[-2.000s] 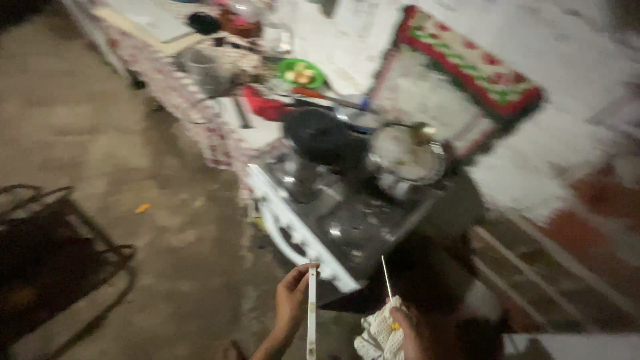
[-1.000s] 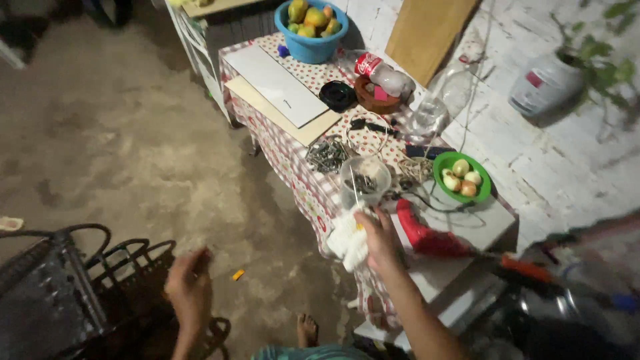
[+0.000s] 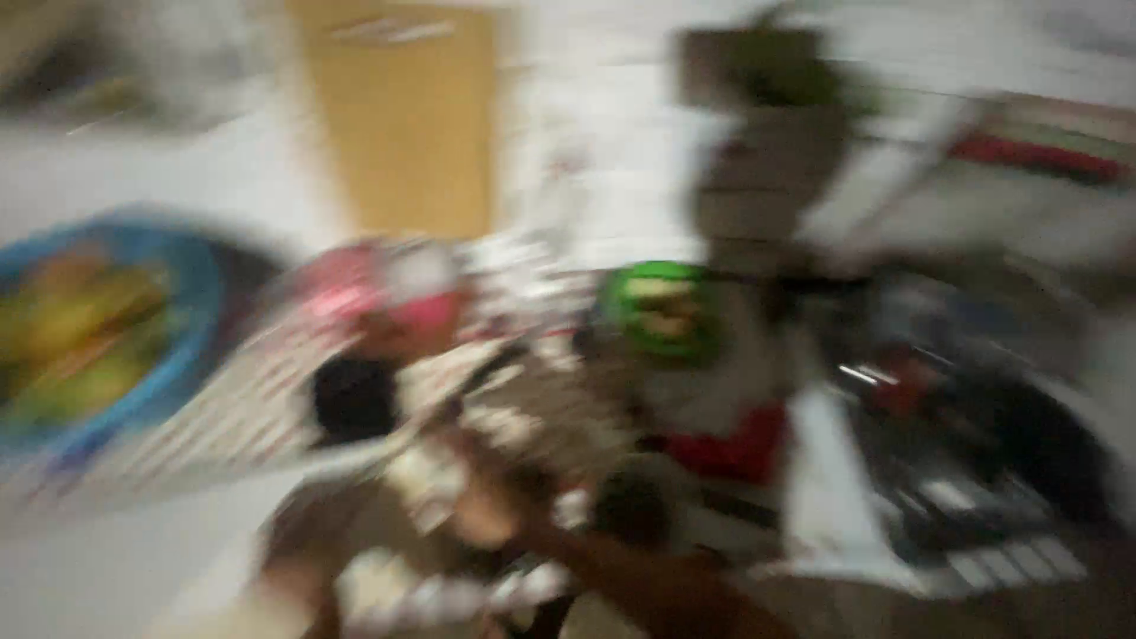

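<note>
Strong motion blur covers the head view. My right hand [image 3: 488, 497] is over the table at lower centre, with a whitish cloth [image 3: 426, 479] at its fingers. My left hand [image 3: 311, 541] shows as a brown blur at lower left, close to the right one; whether it holds anything cannot be made out. Below the hands lies a pale blurred thing [image 3: 444, 599]. Just beyond my right hand is a tangle of cords [image 3: 541, 408]. A black round thing [image 3: 355, 399] stands to the left of it, and a red object [image 3: 737, 444] lies to the right.
A blue basin [image 3: 209, 319] of fruit stands at left, a green bowl [image 3: 621, 311] of pale round produce at centre. A soft-drink bottle [image 3: 337, 284] lies behind. A tan board [image 3: 417, 124] leans on the wall beside a potted plant [image 3: 772, 169]. The stove [image 3: 976, 479] is at right.
The view has swung toward the wall and table. My left hand, over the floor one second ago, is now beside my right at the table. The thin white strip it held two seconds ago is not discernible.
</note>
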